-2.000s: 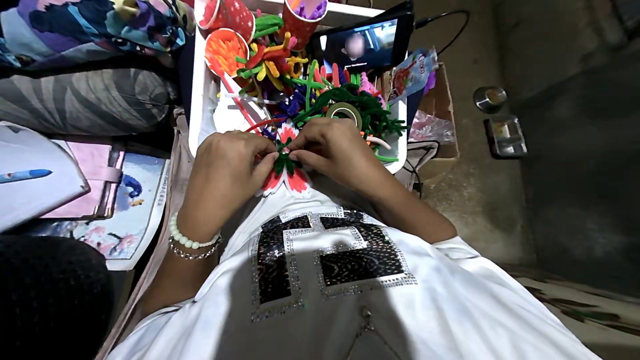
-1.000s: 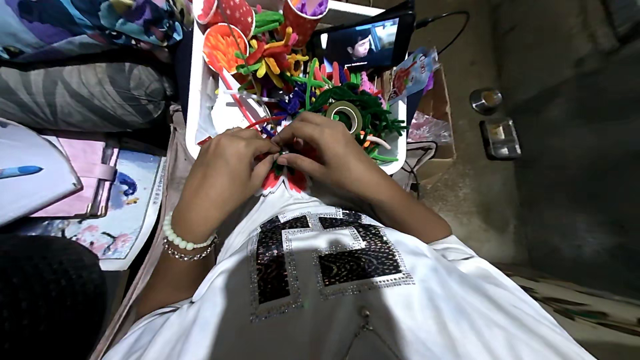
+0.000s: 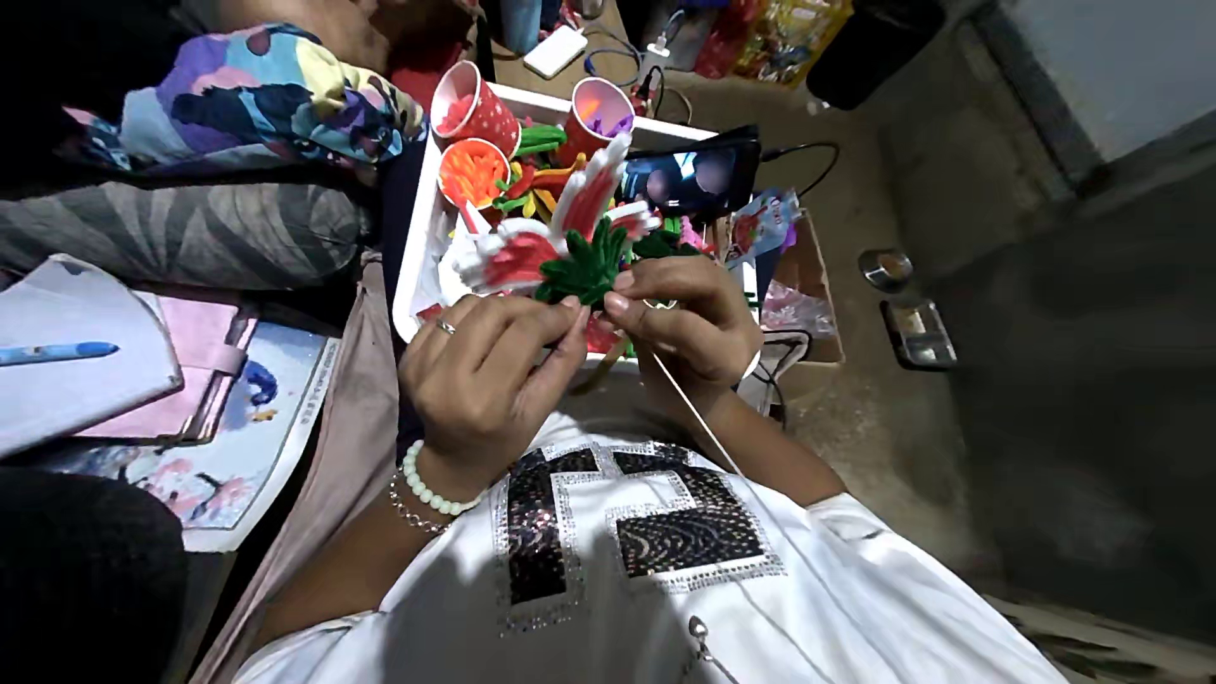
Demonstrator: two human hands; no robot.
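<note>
A pipe-cleaner flower [image 3: 518,258] with red, white-edged petals and a dark green centre [image 3: 584,269] is held up over the front of a white tray [image 3: 410,275]. On its lower left, my left hand [image 3: 499,366] pinches the green part between thumb and index finger. At its right side, my right hand [image 3: 689,318] grips the green part with thumb and fingertips. A thin pale stem or wire [image 3: 693,408] runs from below my right fingers down across the white shirt. The fingers hide where it joins the flower.
Paper cups [image 3: 473,174] with coloured pipe-cleaner pieces stand in the tray beside a lit phone [image 3: 689,178]. A cardboard box [image 3: 819,285] is at the right, with two metal-looking items [image 3: 919,332] on the floor beyond. Left lie a cushion [image 3: 190,233], pink notebook [image 3: 195,356], papers and a blue pen [image 3: 57,353].
The flower's petals have turned from pointing toward my body to pointing up and left over the tray. The pale stem or wire now shows. The view has tilted up somewhat.
</note>
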